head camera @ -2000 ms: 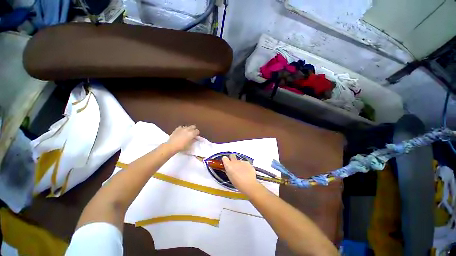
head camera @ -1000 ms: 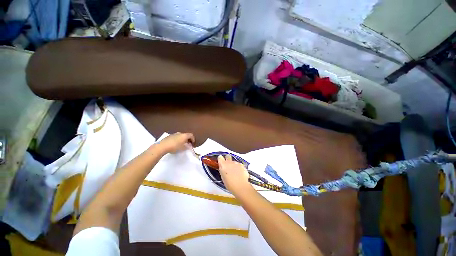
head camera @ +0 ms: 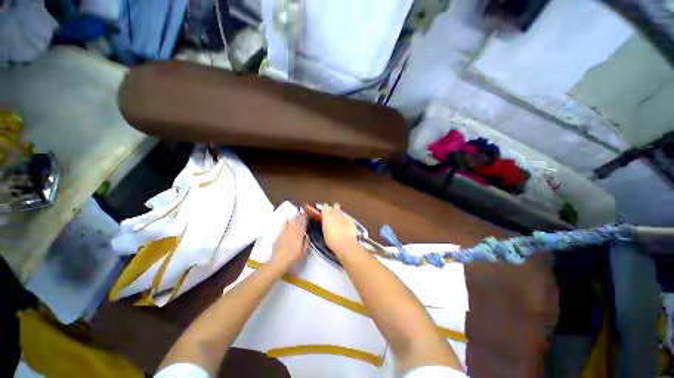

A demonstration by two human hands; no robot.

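A white garment panel [head camera: 332,325] with mustard strips lies on the brown pressing table. My right hand [head camera: 340,229] grips the red-brown handle of the steam iron [head camera: 318,238], which rests at the panel's upper edge and is partly hidden by my hands. My left hand [head camera: 291,235] is just left of the iron, at the panel's upper edge; its fingertips are blurred, and whether they pinch the cloth is unclear. The blue-wrapped cord [head camera: 510,249] runs from the iron to the right.
A pile of white panels [head camera: 210,221] with yellow parts is left of the work. A brown padded board [head camera: 259,111] lies behind the table. A scrap trough [head camera: 591,198] stands by the wall. A grey padded board [head camera: 637,310] is at right. Yellow pieces [head camera: 66,347] lie low left.
The view has shifted, so table and board appear further right. My left hand has come close to the iron. The iron, in my right hand, has moved to the panel's upper edge.
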